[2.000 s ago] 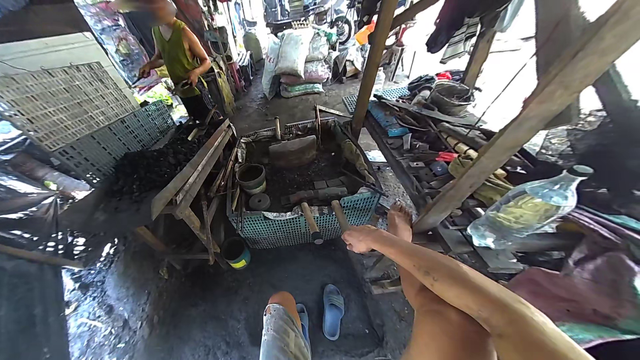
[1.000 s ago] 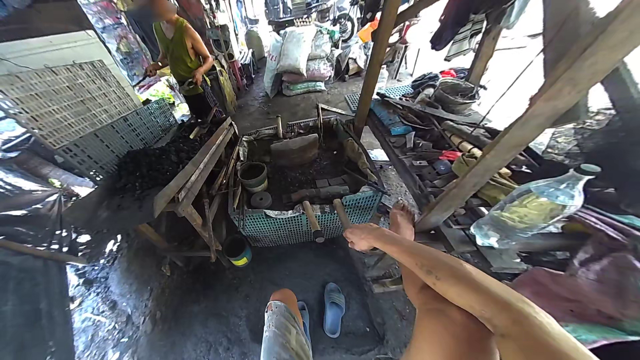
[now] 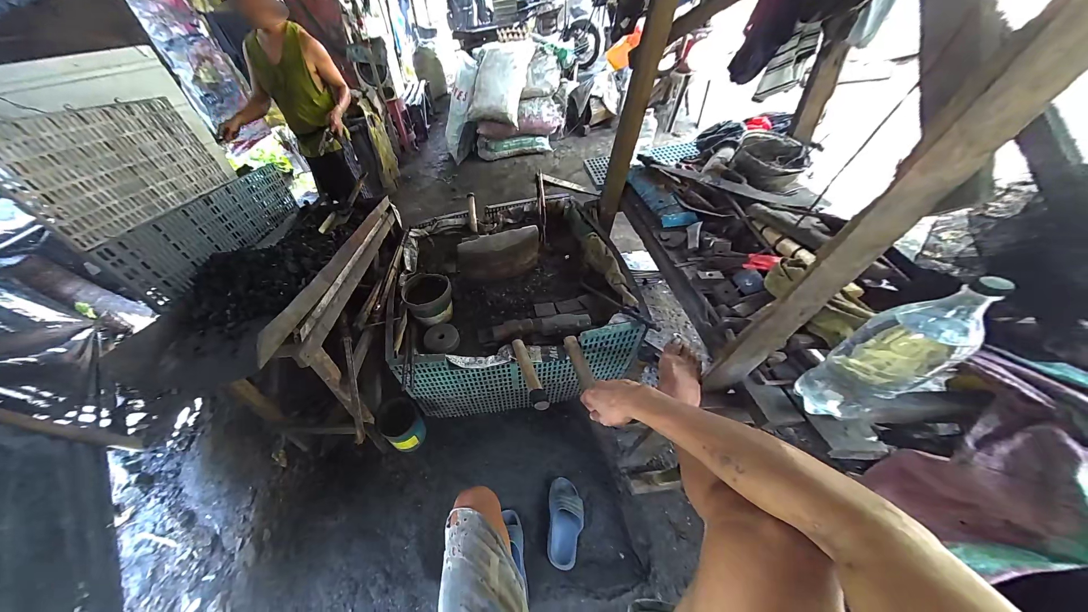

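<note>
My right hand (image 3: 610,402) is closed around the lower end of a wooden handle (image 3: 580,361), which leans over the front rim of a teal plastic crate (image 3: 459,393). To its left a second wooden handle (image 3: 529,372) hangs over the same rim, with nobody holding it. The handles seem to belong to the hammer heads (image 3: 544,327) lying inside the crate. Behind them are dark soil and a curved metal piece (image 3: 499,253). A bucket (image 3: 427,297) and a round disc with a hole (image 3: 441,338) are at the crate's left. My left hand is out of view.
A wooden frame (image 3: 327,280) and a charcoal heap (image 3: 246,280) lie left. A small pail (image 3: 401,423) stands below the crate. Right are a slanting beam (image 3: 884,195), a plastic bottle (image 3: 901,344) and scrap metal. A person (image 3: 297,81) stands at the back left; filled sacks (image 3: 501,85) are behind.
</note>
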